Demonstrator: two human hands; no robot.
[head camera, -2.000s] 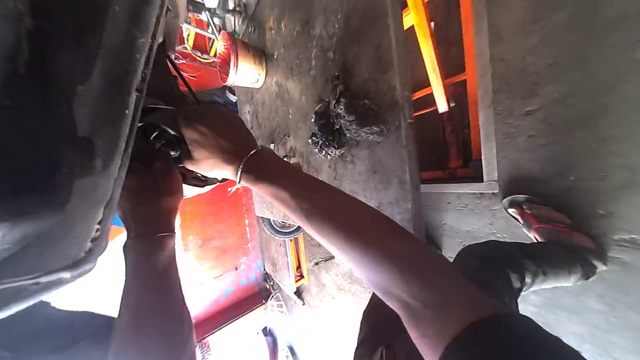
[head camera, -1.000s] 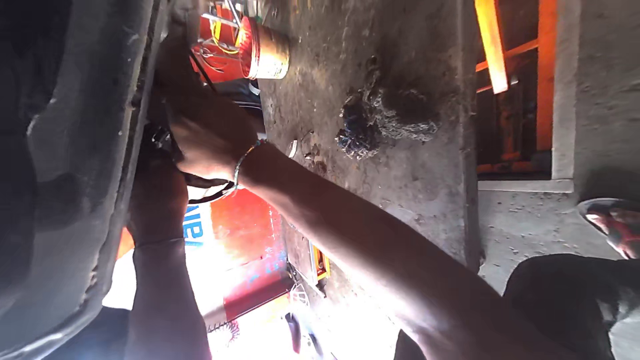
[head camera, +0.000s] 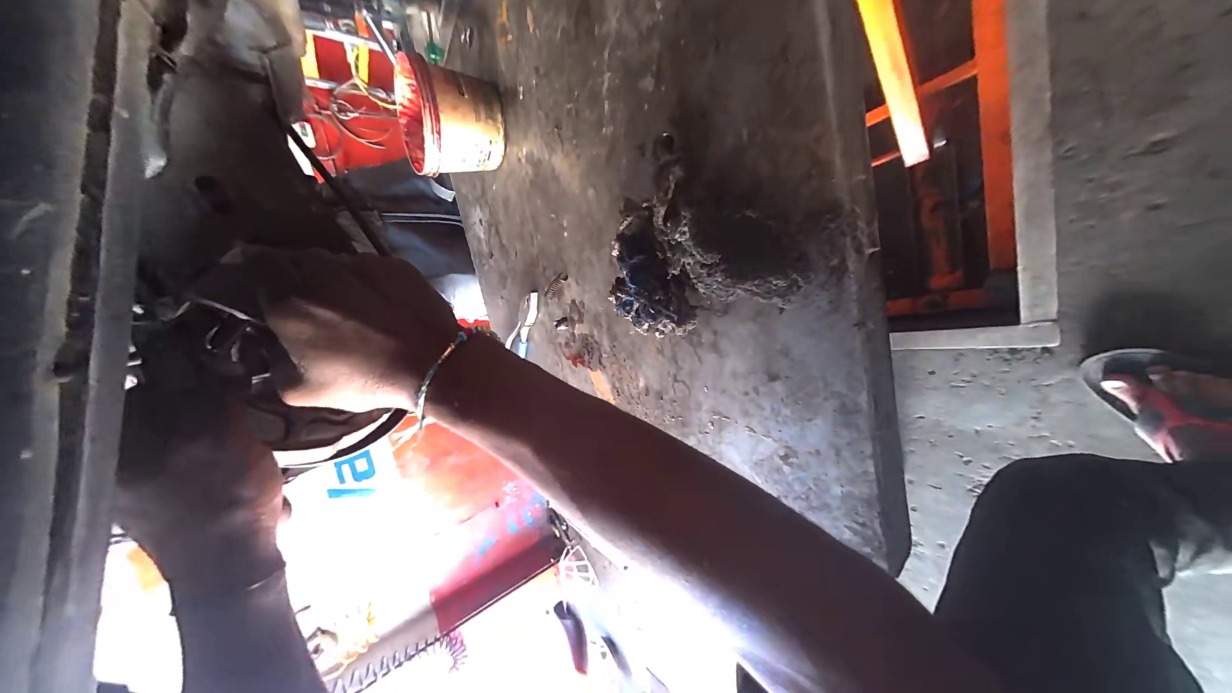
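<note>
My right hand, with a thin beaded bracelet at its wrist, reaches in from the lower right. Its fingers curl over a dark mechanical part among shadowed parts at the left. Just below it in the view, my left hand is against the same dark area, its fingertips hidden in shadow. A dark curved tube or cable bends beneath my right wrist. Beside both hands, a long dark body panel with a worn edge fills the left side. A thin black rod or cable slants above my right hand.
The view lies sideways. A paint-stained bucket stands on the grimy concrete, near a dark, shaggy clump and a small tool. At the right are an orange-framed pit opening and a sandalled foot. A red panel is behind the hands.
Both hands stay at the dark parts beside the panel. The right hand has its fingers lower on the part than a second ago. The view has shifted.
</note>
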